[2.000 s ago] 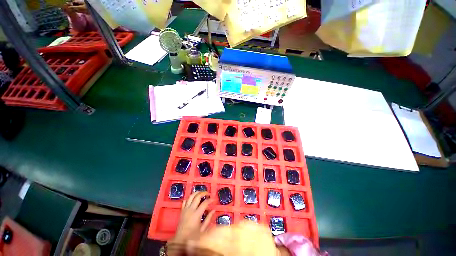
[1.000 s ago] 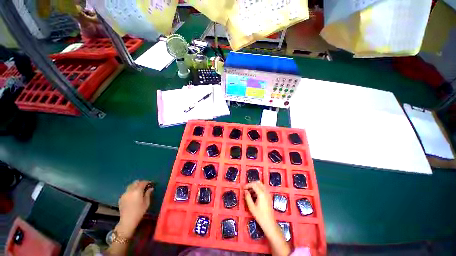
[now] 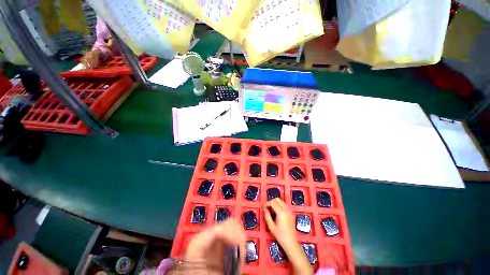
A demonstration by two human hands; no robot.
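A red-orange compartment tray [image 3: 184,219] lies in front of me with black watch bodies [image 3: 250,219] in most pockets. My right hand [image 3: 283,228] is over the fourth column, its curled fingertips at a fourth-row pocket; whether they grip the dark unit there is hidden. My left hand [image 3: 215,241] is blurred over the tray's lower left, covering nearby pockets. A dark shape shows beside it, but I cannot tell if it is held. The bottom-right pocket [image 3: 333,255] holds no unit.
Behind the tray are an open notebook [image 3: 193,121] with a pen [image 3: 215,119], a test instrument [image 3: 279,96] and a small white card [image 3: 289,132]. A white sheet [image 3: 376,139] and a clipboard [image 3: 459,139] lie right. Other trays [image 3: 53,126] and a person's arm [image 3: 102,40] are back left.
My left hand went down to the tray's lower left, then out to the green mat on its left, and is now back over the tray. My right hand has stayed at the fourth column since a second ago.
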